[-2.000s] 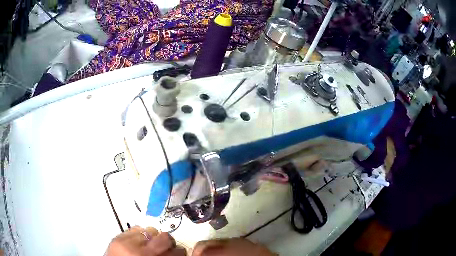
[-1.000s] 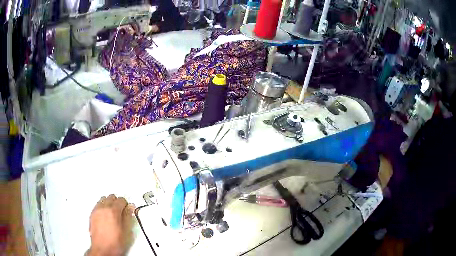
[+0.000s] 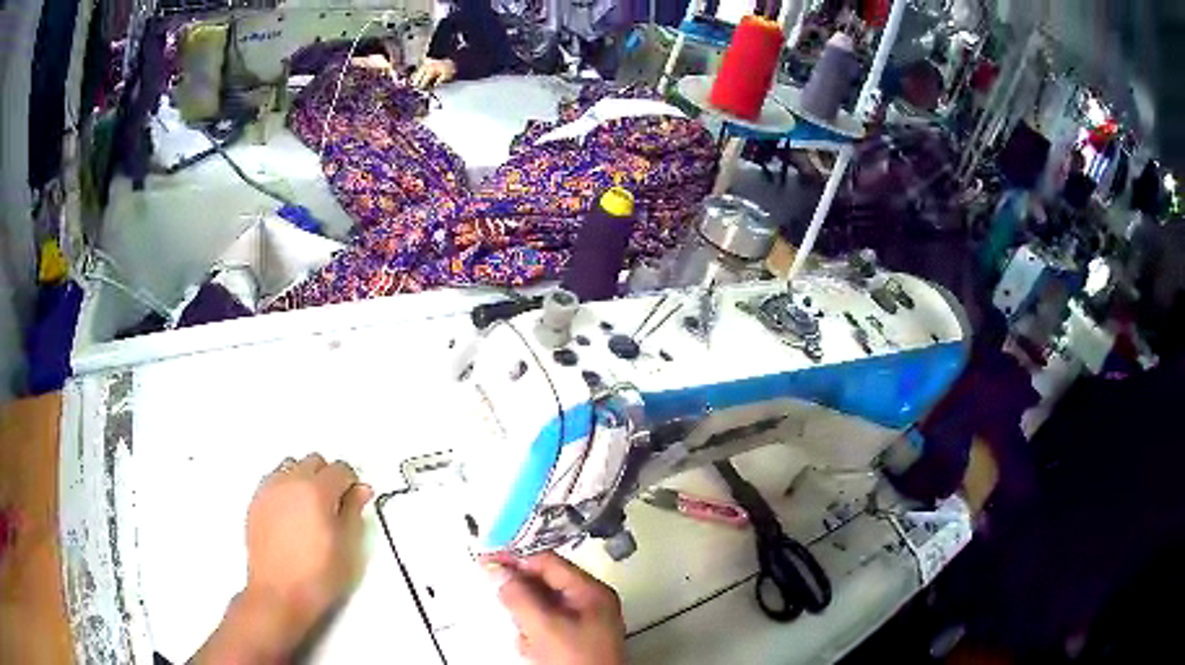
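The white sewing machine (image 3: pixel 728 351) with a blue stripe stands in front of me, its needle end at the left. My left hand (image 3: pixel 305 539) rests on the white table left of the machine bed, fingers curled; whether it holds anything I cannot tell. My right hand (image 3: pixel 561 608) is just below the needle end, thumb and fingertips close together; anything between them is too small to make out. The needle and presser foot are hard to see behind the head. No cloth shows under the needle.
Black-handled shears (image 3: pixel 790 578) and pink-red snips (image 3: pixel 703 508) lie right of the needle. A dark purple thread cone (image 3: pixel 598 250) stands behind the machine, a red cone (image 3: pixel 746 72) and grey cone (image 3: pixel 828 81) on the rack. Printed fabric (image 3: pixel 507 214) is heaped behind. Another person's hands (image 3: pixel 433 73) show at the back.
The view has lifted and shifted. My two hands were close together at the lower edge, then only my left showed on the table. Now my right is back, by the needle end.
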